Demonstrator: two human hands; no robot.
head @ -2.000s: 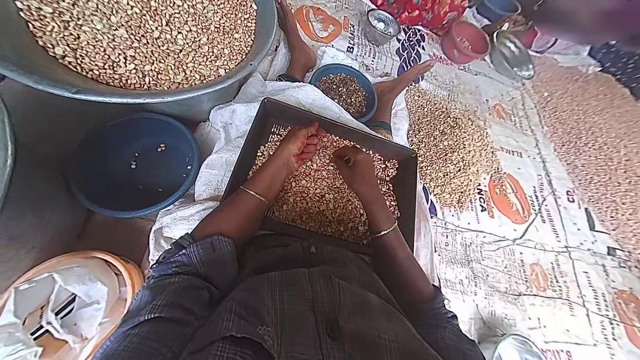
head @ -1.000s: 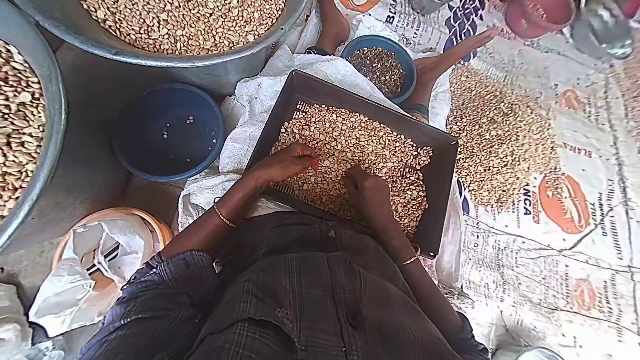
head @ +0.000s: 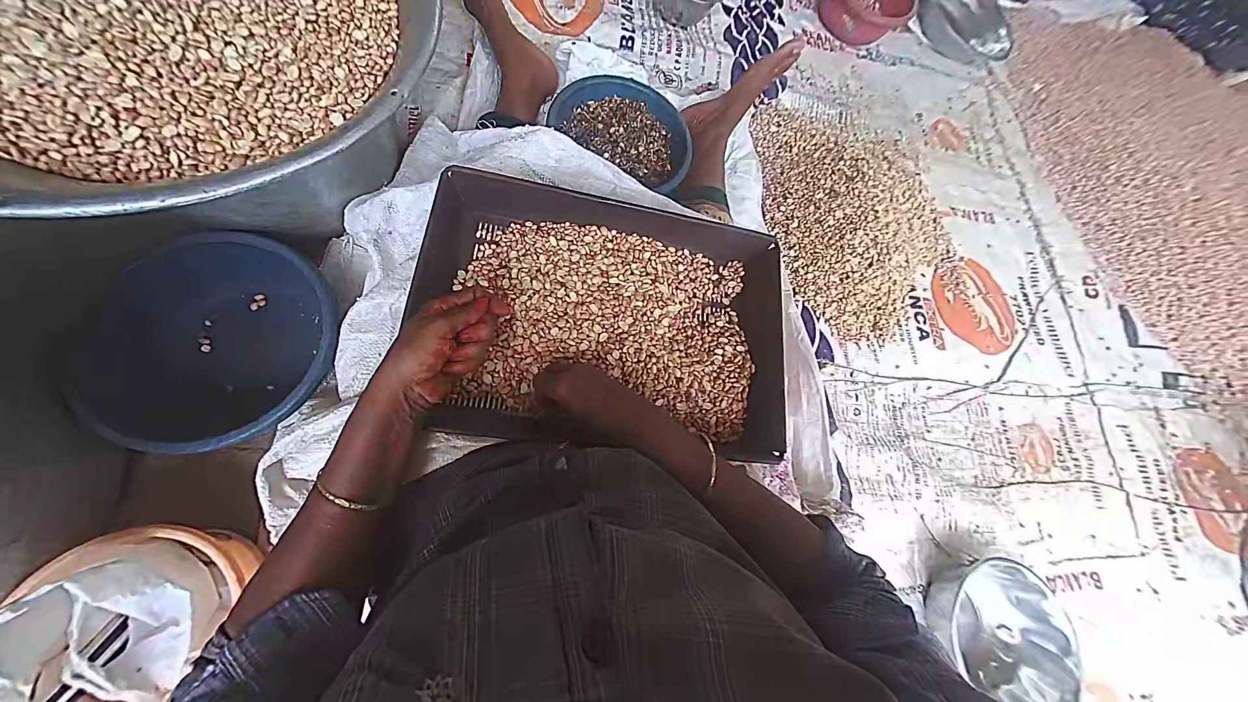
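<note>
A dark rectangular sieve tray (head: 604,200) rests across my lap on a white woven sack (head: 385,229). Pale pinkish split nuts or seeds (head: 624,292) cover much of its slotted bottom. Over the tray's left side is my left hand (head: 448,346), its fingers curled together; whether it holds a nut cannot be told. My right hand (head: 577,395) is low over the near part of the heap, knuckles up, its fingertips hidden. Beyond the tray, a small blue bowl (head: 556,112) of dark debris stands between the feet.
A large metal tub (head: 409,88) of seeds is at upper left, above a blue basin (head: 327,322) with several bits inside. On the printed sheet (head: 985,429) at right lie a seed pile (head: 848,224) and a wide pinkish spread (head: 1150,185). A metal vessel (head: 1014,634) is at lower right.
My left hand has moved from the far part of the heap, two seconds ago, to the tray's left side. The right hand is now nearer the tray's near edge.
</note>
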